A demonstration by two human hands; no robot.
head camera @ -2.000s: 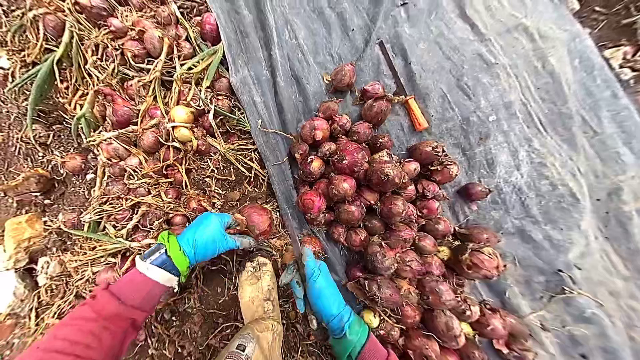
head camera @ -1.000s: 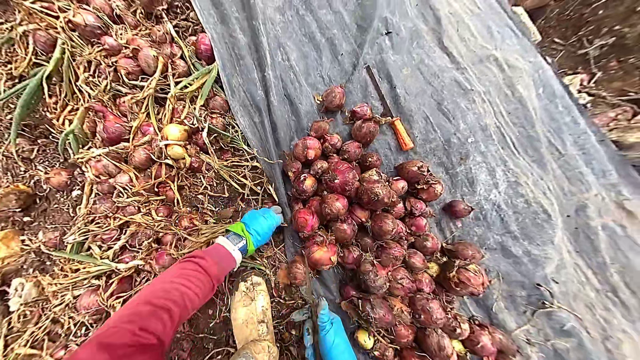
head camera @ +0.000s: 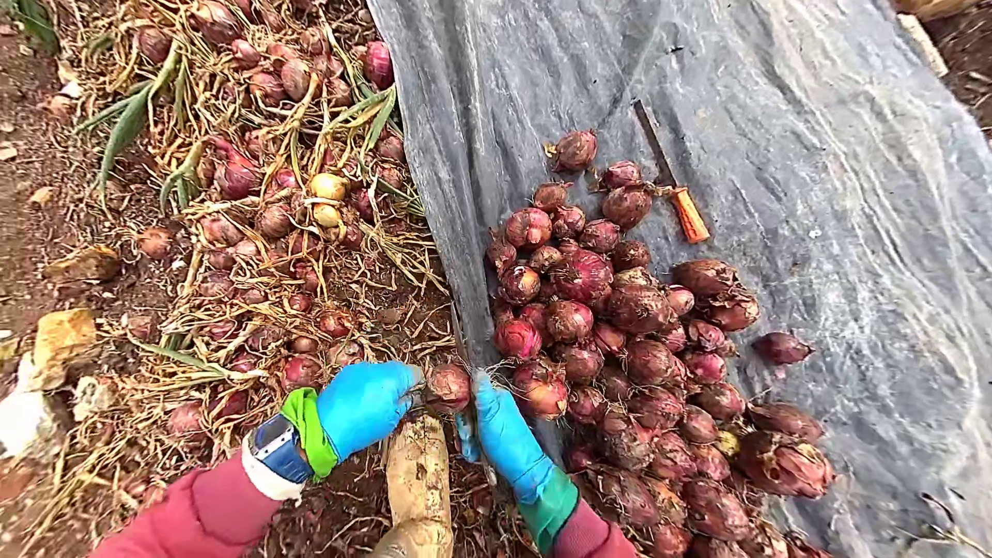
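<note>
My left hand (head camera: 368, 404), in a blue glove, holds a red onion (head camera: 448, 387) by its neck end, above a muddy boot. My right hand (head camera: 500, 434), also in a blue glove, is closed around a tool with a thin blade (head camera: 459, 329), beside the onion's root end; the tool's handle is hidden in the hand. A heap of red onions (head camera: 581, 275) lies on a grey plastic sheet (head camera: 837, 194) to the right of my hands.
A knife with an orange handle (head camera: 688, 215) lies on the sheet above the heap. Unsorted onions with dry stalks (head camera: 271, 225) cover the soil at left. Stones (head camera: 63, 337) lie at the far left, and a muddy boot (head camera: 418, 473) stands between my arms.
My left hand, near the sheet's edge without a visible onion a second ago, now holds one close to my body. My right hand has moved up in view, beside that onion.
</note>
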